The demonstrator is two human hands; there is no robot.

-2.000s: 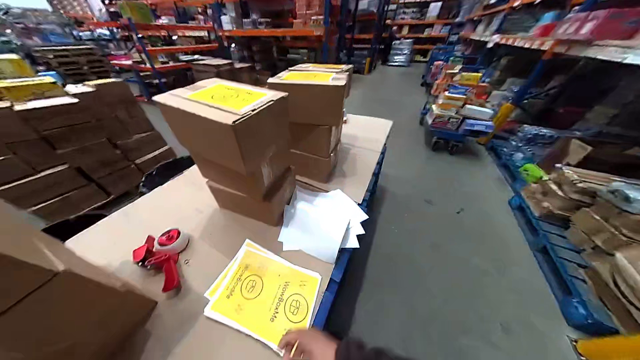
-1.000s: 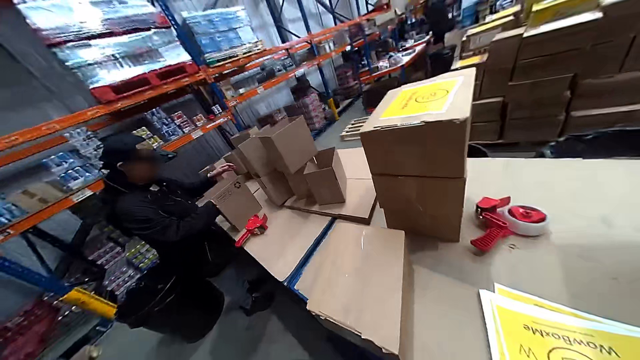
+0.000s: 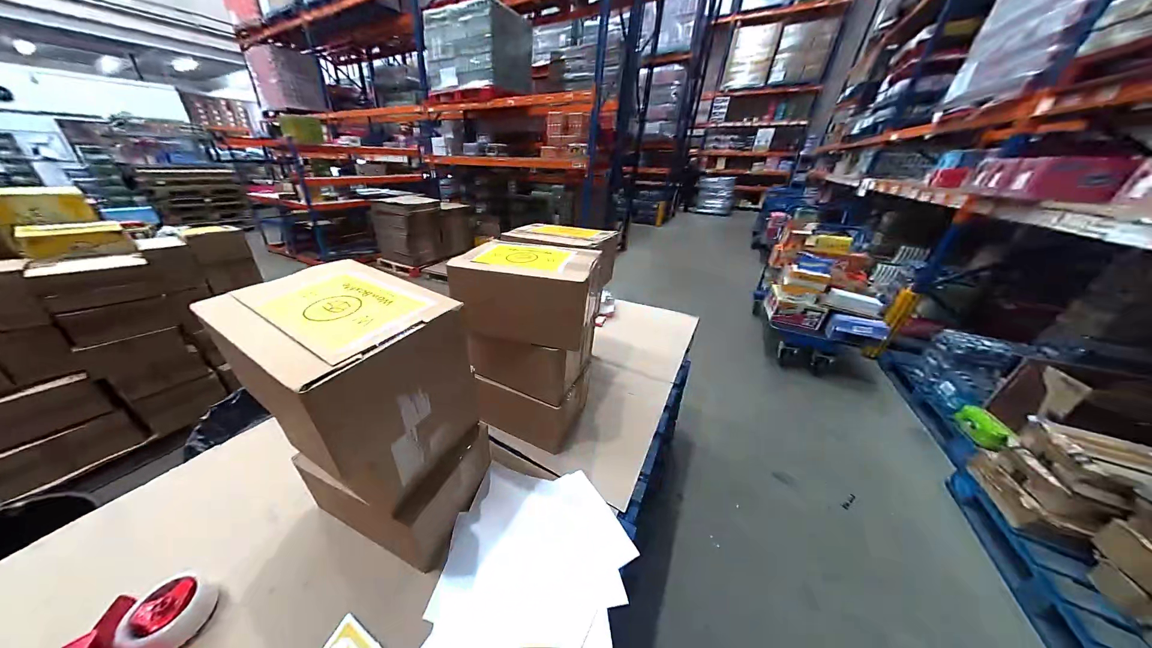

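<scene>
Neither of my hands shows in the head view. On the cardboard-covered table, a large cardboard box (image 3: 378,396) with a yellow printed sheet (image 3: 337,308) on its top rests on another cardboard box (image 3: 423,513). Behind them stands a second stack of cardboard boxes (image 3: 526,301), also topped with a yellow sheet. White paper sheets (image 3: 535,549) lie fanned out beside the near stack. A red tape dispenser with a roll of tape (image 3: 166,612) is at the lower left, cut off by the frame. The corner of another yellow sheet (image 3: 351,634) shows at the bottom edge.
Stacked cardboard boxes (image 3: 117,333) stand left of the table. A loaded blue cart (image 3: 801,342) is on the floor to the right. At the right edge, a blue pallet (image 3: 1026,562) holds flattened cardboard. Tall racks with orange beams (image 3: 513,101) rise behind.
The view has swung widely, to the other worker and back. The hand at the yellow sheets two seconds ago is out of view now.
</scene>
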